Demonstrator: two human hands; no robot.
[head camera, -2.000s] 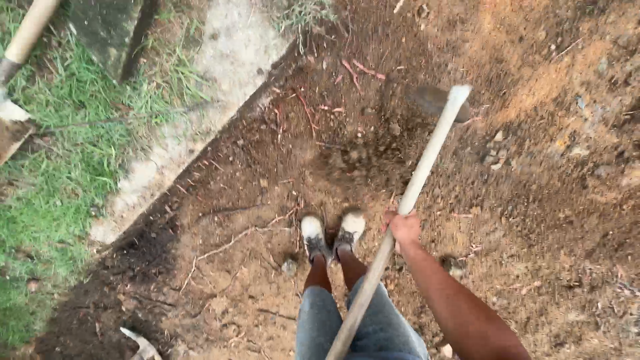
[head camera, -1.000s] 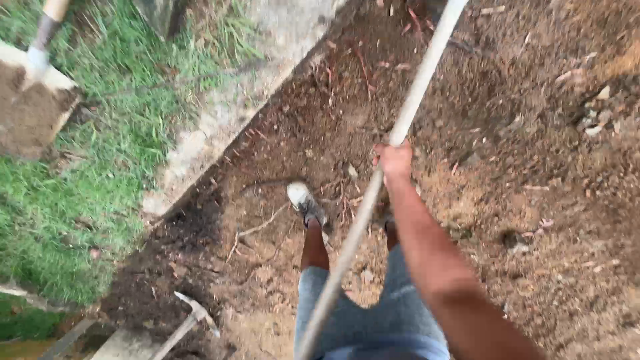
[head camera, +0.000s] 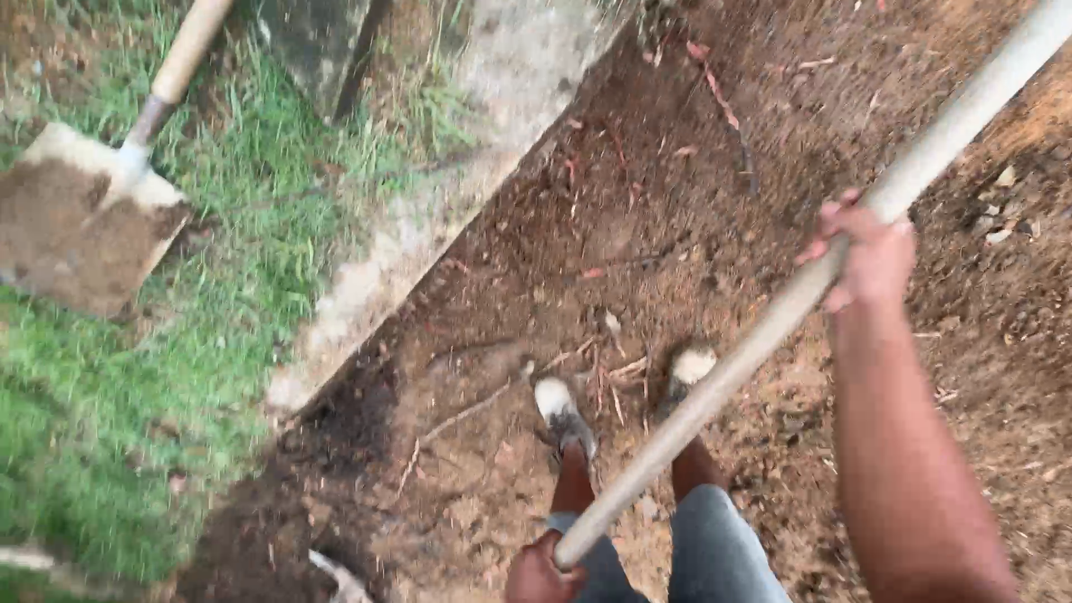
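Note:
A long pale wooden tool handle (head camera: 737, 352) runs from the lower middle up to the top right corner, where its far end leaves the view. My right hand (head camera: 867, 247) is wrapped around its upper part. Down by my thigh, my left hand (head camera: 544, 569) grips the lower end. Both grips look closed on the wood, though motion blurs the picture. Beneath the handle are my shoes (head camera: 565, 410) on brown soil (head camera: 502, 469) with thin roots (head camera: 461, 414) lying about.
A shovel (head camera: 84, 226) with soil on its blade lies on the grass (head camera: 251, 335) at left. A concrete edging strip (head camera: 419, 234) borders the dug soil. Part of a metal tool head (head camera: 335, 578) shows at the bottom. Small stones (head camera: 997, 209) lie at right.
The handle's head, seen two seconds ago, is now out of view. My left hand has come into view on the handle's lower end. My feet have shifted apart.

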